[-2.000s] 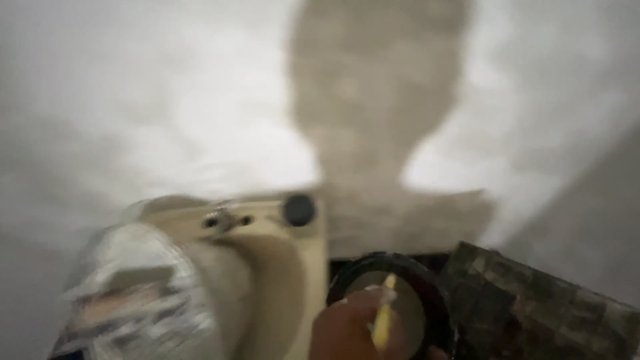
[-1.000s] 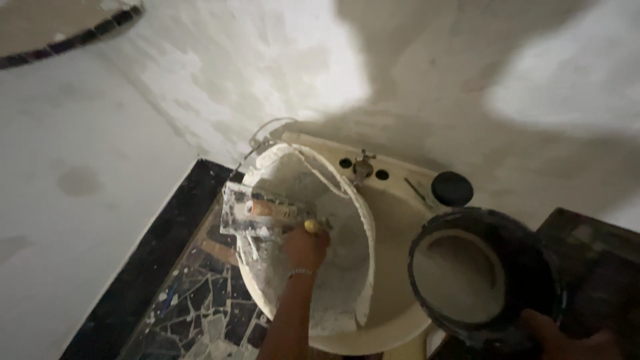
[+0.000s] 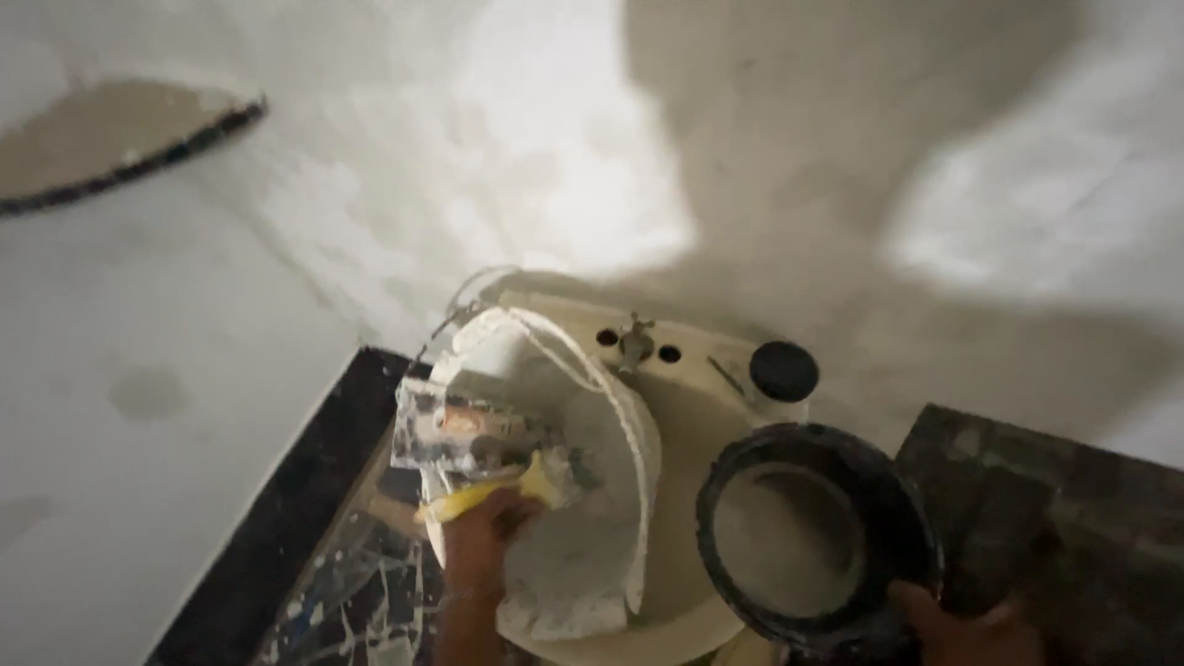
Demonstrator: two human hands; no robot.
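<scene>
My left hand [image 3: 495, 527] is closed on a yellow-handled tool [image 3: 472, 498], over the mouth of a white plastic bucket [image 3: 638, 462] smeared with pale plaster. The working end of that tool is blurred. Just beyond it, a plaster-smeared trowel [image 3: 412, 425] with a worn handle lies across the bucket's left rim. Grey material [image 3: 583, 536] shows inside the bucket. At the right, my right hand [image 3: 962, 620] grips the near right rim of a round black bucket [image 3: 911, 518], which is tilted and shows a pale grey bottom or contents.
Behind and under the buckets is a cream washbasin [image 3: 689, 435] with a metal tap [image 3: 636, 342] and a round black object [image 3: 783, 371] on its ledge. A dark block or counter [image 3: 1045, 499] stands right. Broken mosaic tiles [image 3: 370, 592] and a black edge [image 3: 268, 518] lie left.
My left hand with the yellow-handled tool has moved from the black bucket to the white bucket. The tool has turned in my hand since one second ago. The view has swung left.
</scene>
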